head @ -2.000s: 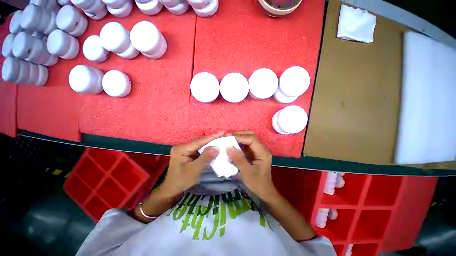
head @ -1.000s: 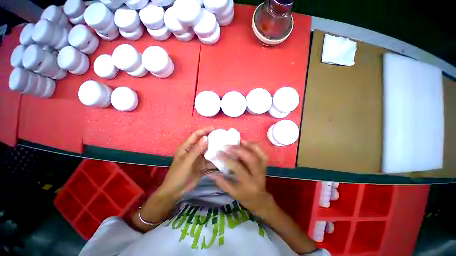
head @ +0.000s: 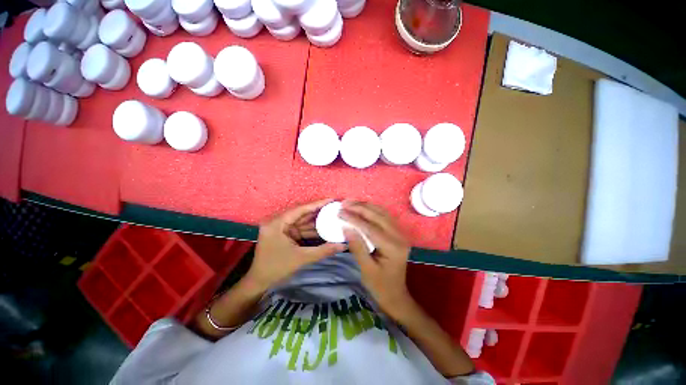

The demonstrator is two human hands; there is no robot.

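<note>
My left hand [head: 289,242] holds a white round unit [head: 330,222] from its left side, just above the bench's front edge, with its round face up. My right hand [head: 380,250] grips a white wiping cloth [head: 365,239] against the right side of that unit. Much of the cloth is hidden by the right fingers. Behind the hands, a row of white round units [head: 360,147] stands on the red mat [head: 376,83], with a stacked pair [head: 441,193] at its right end.
Many white units [head: 56,68] cluster at the back left. A bottle in a dish [head: 427,26] stands at the back. Spare wipes [head: 529,68] and a foam sheet [head: 630,173] lie on brown board [head: 519,165]. Red divided trays [head: 144,280] [head: 530,329] sit below the bench edge.
The unit's round face now shows between my hands; earlier the cloth covered it. My right hand has shifted the cloth to the unit's right side. The camera view has shifted slightly.
</note>
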